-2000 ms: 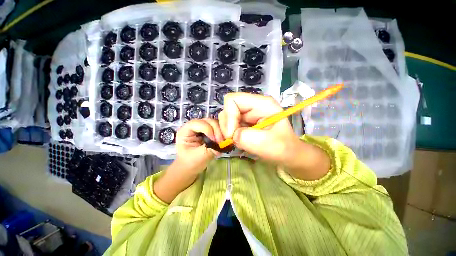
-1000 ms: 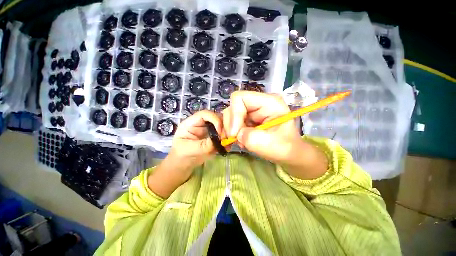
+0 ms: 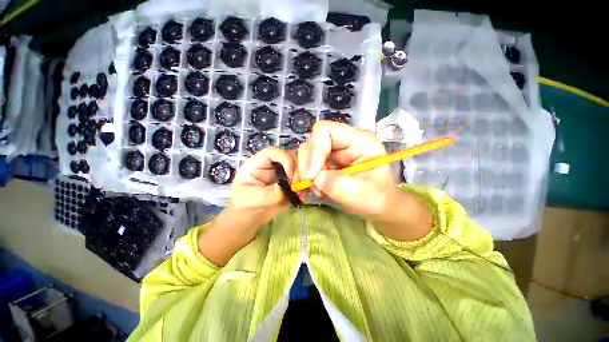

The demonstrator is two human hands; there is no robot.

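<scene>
My left hand (image 3: pixel 259 186) is shut on a round black moulded part (image 3: pixel 286 184), seen nearly edge-on in front of my chest. My right hand (image 3: pixel 350 170) holds an orange-yellow pencil-like tool (image 3: pixel 400 155). Its left tip is at the right side of the black part; whether it touches cannot be told. Its other end points right and slightly up. Beyond my hands lies a whitish blister tray (image 3: pixel 364 110) with rows of glossy black parts, one per cell. My hands hide some of its near right cells.
A covered tray (image 3: pixel 477 153) lies on the right. Two small silver-capped items (image 3: pixel 398 59) and crumpled white material (image 3: pixel 399 127) lie between the trays. Smaller black parts (image 3: pixel 81 128) lie on a white sheet at left. A shiny dark heap (image 3: pixel 123 232) is lower left, a cardboard box (image 3: pixel 574 247) lower right.
Since two seconds ago the black part has turned more edge-on in my left hand. Over the last second the tool's far end has dipped a little. Both hands keep their holds.
</scene>
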